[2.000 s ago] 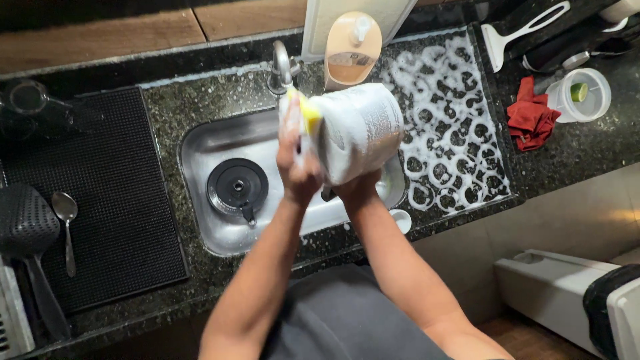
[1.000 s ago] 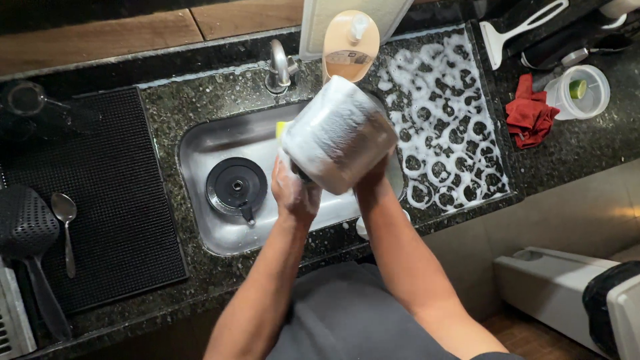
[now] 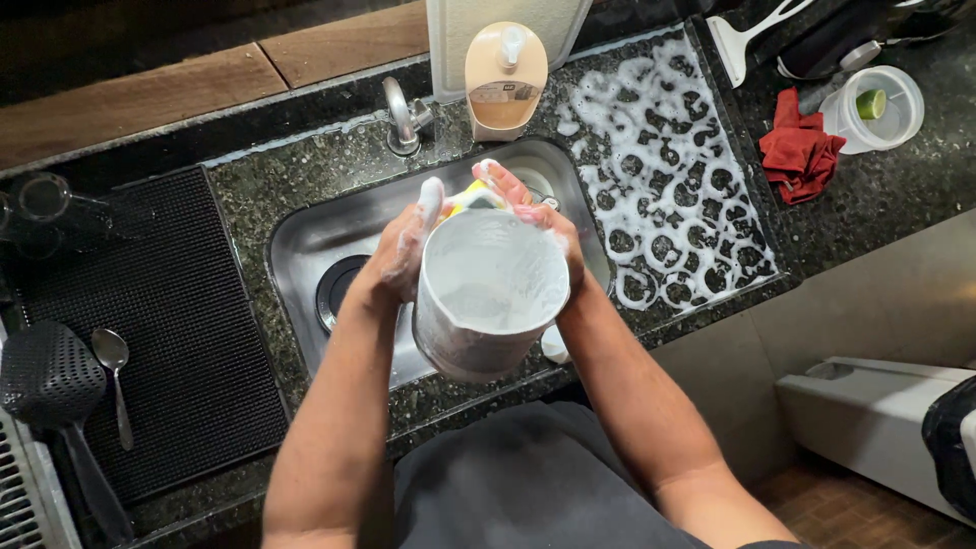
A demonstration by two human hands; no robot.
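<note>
A light grey, soapy cylindrical container point(image 3: 492, 282) is held between my two hands above the steel sink point(image 3: 305, 236), its round face toward me. My left hand point(image 3: 404, 248), foamy on the thumb, presses against its left side. On its right side is my right hand point(image 3: 545, 229), with pink, sudsy fingers reaching over the far edge. A yellow and green sponge point(image 3: 471, 197) shows at that far edge between the hands; which hand grips it I cannot tell. Below, a round black lid point(image 3: 335, 286) lies in the sink, partly hidden by my left wrist.
Behind the sink stand a faucet point(image 3: 402, 122) and a soap dispenser point(image 3: 505, 84). Foam covers a mat point(image 3: 663, 183) at right, near a red cloth point(image 3: 801, 152), a plastic tub point(image 3: 877, 114) and a squeegee point(image 3: 736, 46). A black mat point(image 3: 152, 328) holds glasses, a spoon point(image 3: 114, 366) and a slotted utensil point(image 3: 53, 381).
The container has been turned from its tilted side view, so its round face now points toward me. The sponge, which was at its left side, shows at its far edge.
</note>
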